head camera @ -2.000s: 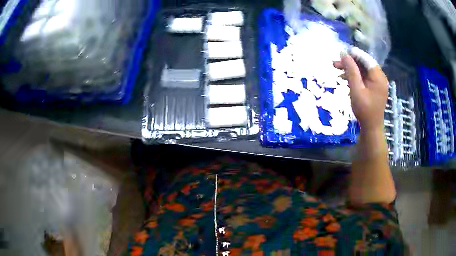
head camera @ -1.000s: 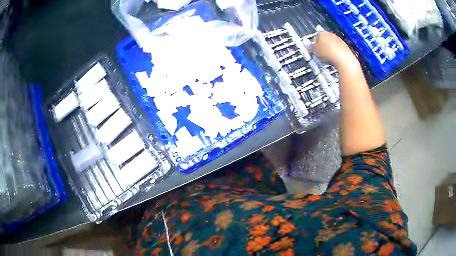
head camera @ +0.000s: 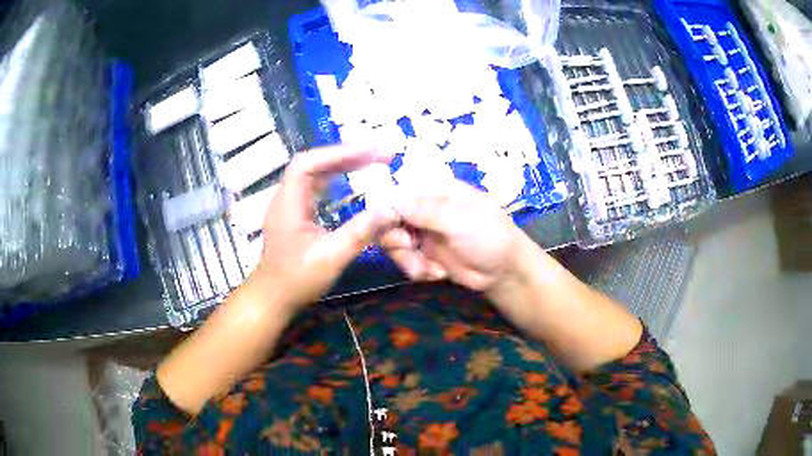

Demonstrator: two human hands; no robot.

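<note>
My left hand (head camera: 312, 223) is in front of the blue tray's near left part, its thumb and fingers curled around a small white part (head camera: 376, 185). My right hand (head camera: 454, 233) meets it from the right, fingertips at the same part. Glare and the fingers hide the part's shape and whatever else my right fingers hold. Behind the hands, a heap of small white moulded parts (head camera: 427, 98) lies in the blue parts tray (head camera: 312, 53). At left, a clear blister tray (head camera: 191, 294) holds white oblong blocks (head camera: 233, 100).
A clear tray of stem parts (head camera: 583, 200) stands right of the blue tray, and a blue tray with stem parts (head camera: 775, 134) beyond it. Stacked clear trays (head camera: 53, 160) stand far left. A clear poly bag (head camera: 534, 31) overhangs the heap. A carton (head camera: 792, 423) is on the floor at right.
My right hand has moved from the stem tray to in front of the blue tray. My left hand has come into view and meets it. The camera view has turned.
</note>
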